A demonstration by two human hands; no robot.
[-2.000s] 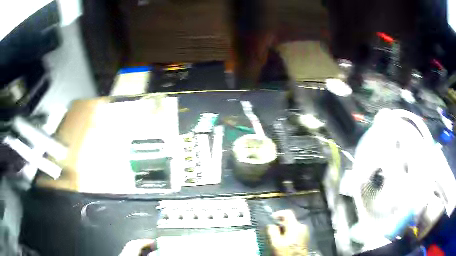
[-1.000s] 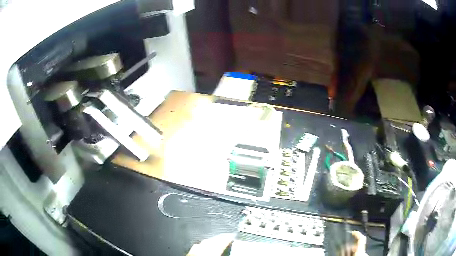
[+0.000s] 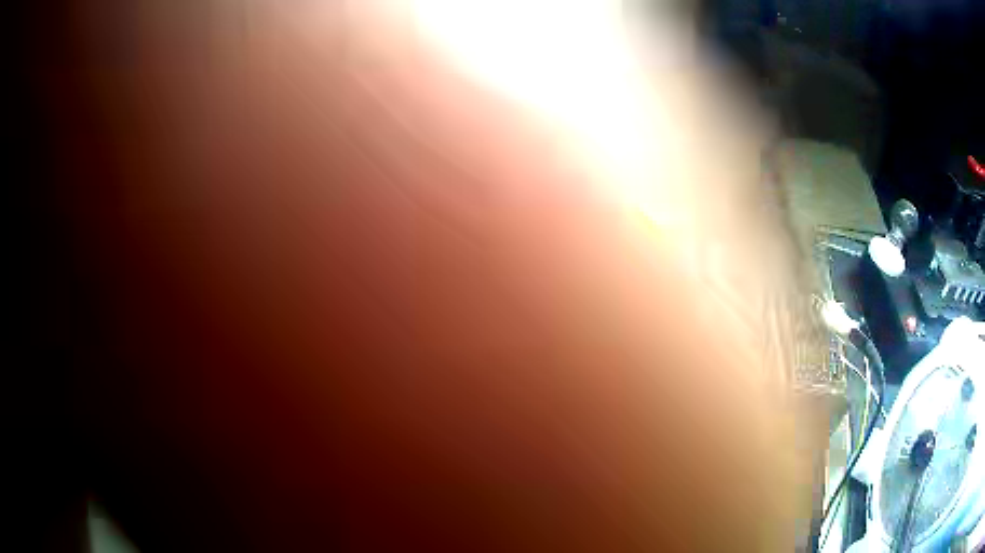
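A large, blurred, skin-coloured shape (image 3: pixel 518 313), which looks like one of my hands held very close to the lens, covers the left and middle of the view. I cannot tell whether it is my left or right hand, or whether it holds anything. No fingertips can be made out. The board panel, the mat and most of the bench are hidden behind it. No second hand can be made out.
A round white fan (image 3: pixel 929 454) stands at the lower right. A pale cable (image 3: pixel 868 378) runs beside it. A brownish-green flat piece (image 3: pixel 832 189) and a small white round thing (image 3: pixel 887 256) lie behind. A red spot shows at the far right edge.
The blurred hand-like shape has come up in front of the lens and covers the machine, spool, can and board panel. Both hands were low beside the panel before.
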